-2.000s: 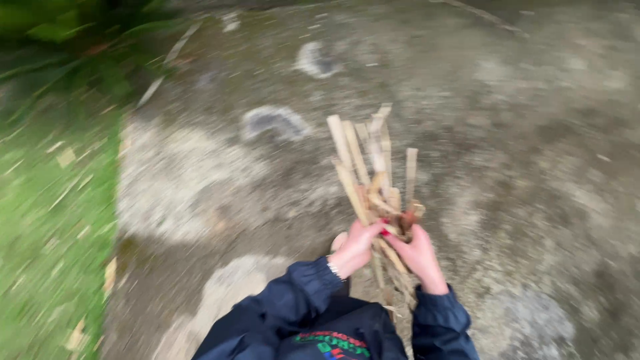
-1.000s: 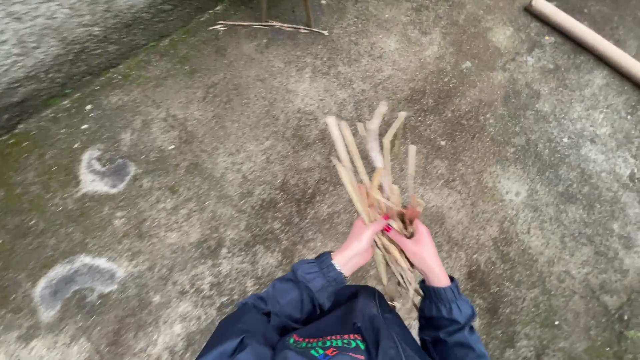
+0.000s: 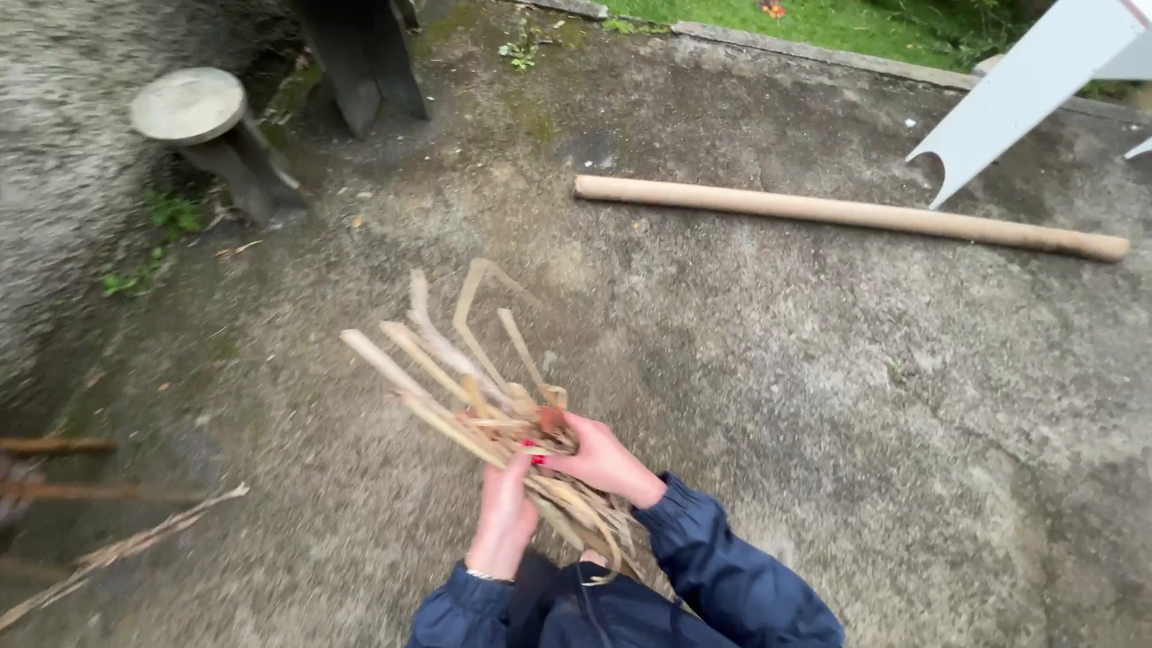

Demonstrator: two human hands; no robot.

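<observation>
A bundle of dry sticks and stalks [image 3: 517, 414] lies across both my hands, low in the middle of the head view. Its longer pieces fan out toward the upper left, and thin, curled strips trail down to the right. My left hand [image 3: 504, 513] is closed round the bundle's left side. From the right, my right hand [image 3: 598, 454] grips it, with the red-nailed thumbs close together on top. The palms and most of the fingers are hidden behind the sticks.
A long pale pole [image 3: 846, 209] lies on the concrete ground ahead. At the upper left a round-topped stool [image 3: 189, 106] stands by a rough wall. White legs [image 3: 1026, 90] rise at the upper right. Loose dry stalks [image 3: 126, 549] are at the lower left; grass borders the far edge.
The view has turned strongly, and the stool and the white legs have come into it. Both hands still hold the bundle, whose upper ends now lean farther left.
</observation>
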